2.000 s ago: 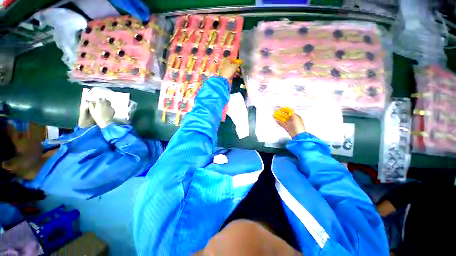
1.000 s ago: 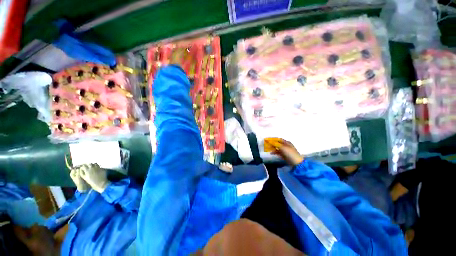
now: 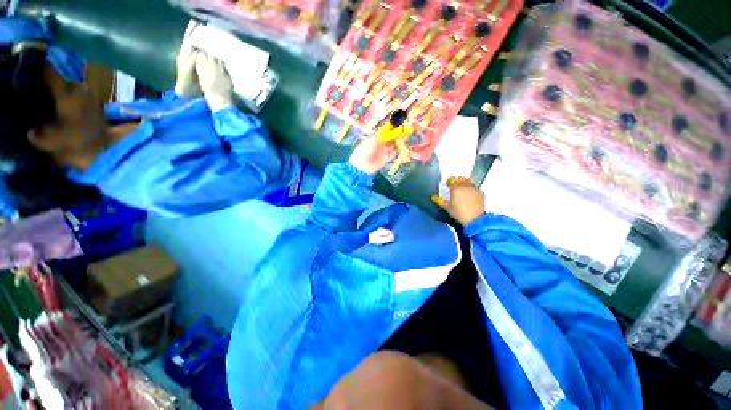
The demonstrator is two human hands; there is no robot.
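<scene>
My left hand (image 3: 375, 150), with yellow finger cots, is at the front edge of the uncovered pink-red foam tray (image 3: 439, 120). Its fingertips close on a wristwatch (image 3: 398, 118) with a dark round face and a gold band hanging below. Rows of gold-banded watches lie on the tray behind it. My right hand (image 3: 465, 202), with orange finger cots, is bent at the lower end of a white wiping cloth or paper (image 3: 458, 148), right of the tray. Whether its fingers grip the cloth is not clear.
A plastic-covered pink watch tray (image 3: 617, 120) lies at right, with a white sheet (image 3: 553, 210) in front and a clear packet (image 3: 677, 292) beside it. At left, a neighbour's gloved hands (image 3: 204, 76) rest by another white sheet (image 3: 240, 56). A cardboard box (image 3: 132, 280) is lower left.
The view has turned and shifted. My left hand has come back from the tray's far part to its front edge, now with a watch. My right hand has moved from the white sheet to the cloth.
</scene>
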